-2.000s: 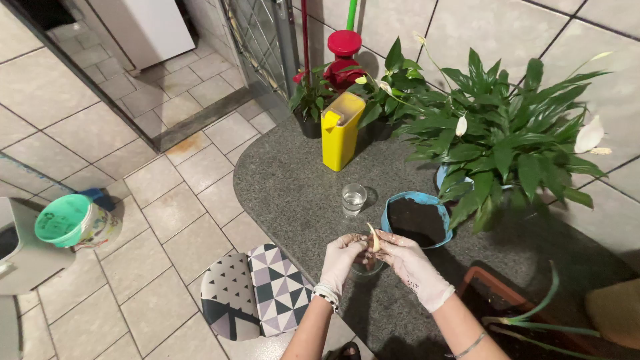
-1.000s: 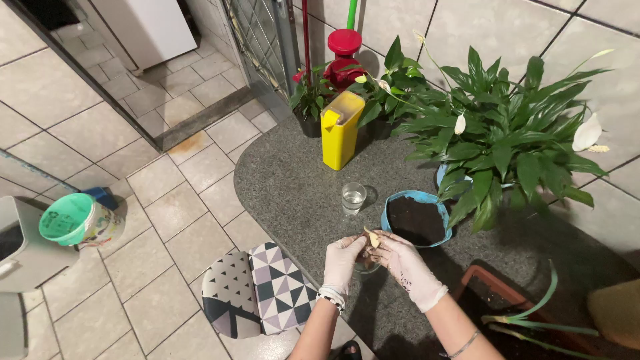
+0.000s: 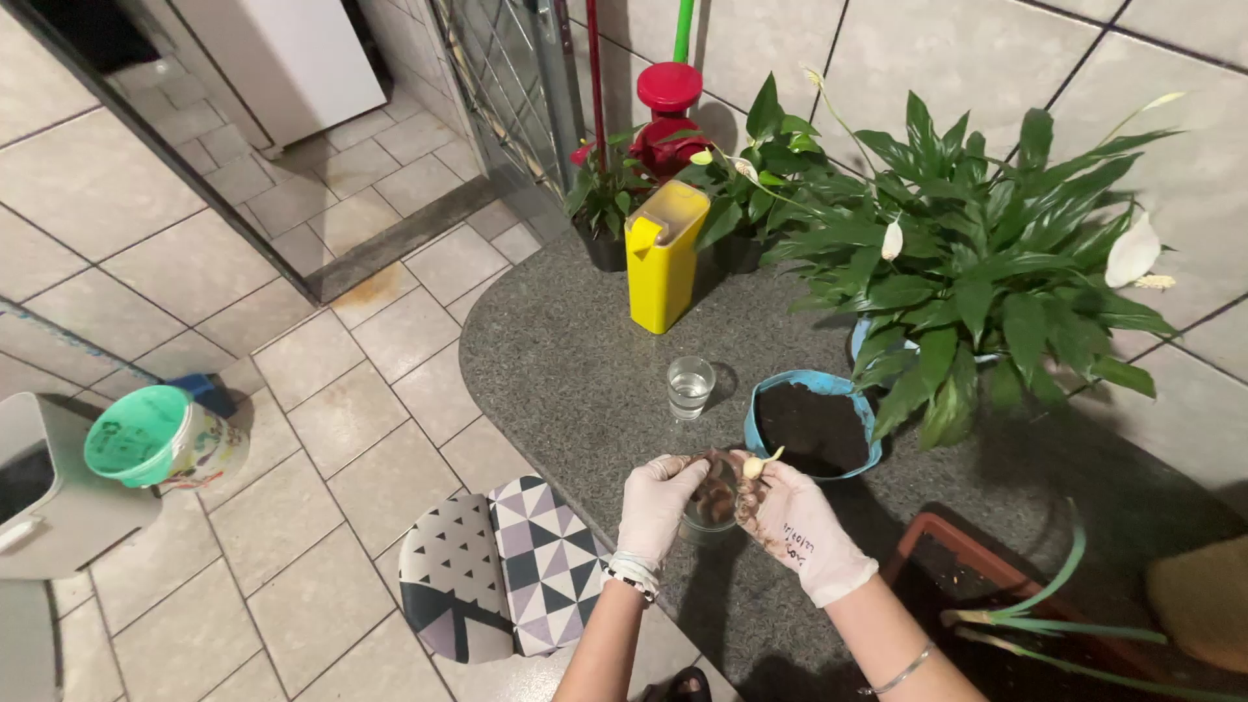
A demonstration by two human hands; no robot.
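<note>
Both hands wear thin white gloves smudged with soil. My right hand (image 3: 795,531) holds a small pale sprouted bulb (image 3: 754,468) between thumb and fingers, its thin shoot pointing up and right. Close beside it, my left hand (image 3: 658,507) has its fingertips at a brown papery piece over a clear glass container (image 3: 710,526); whether it grips that piece is unclear. Dark brown bits show in or above the container, partly hidden by the hands. Just beyond my right hand stands a light blue pot (image 3: 865,456) filled with dark soil (image 3: 811,424). A glass of clear liquid (image 3: 690,388) is behind my hands.
A yellow plastic container (image 3: 664,273) stands farther back on the grey stone counter (image 3: 546,341). Leafy potted plants, including a large peace lily (image 3: 975,283), line the wall. A terracotta-coloured planter (image 3: 936,531) is at right, a patterned chair (image 3: 546,565) at the counter's front edge.
My hands have moved slightly apart, and the pale bulb now sits in my right fingers. Earlier both hands held it between them. The dark bits by the container show more now.
</note>
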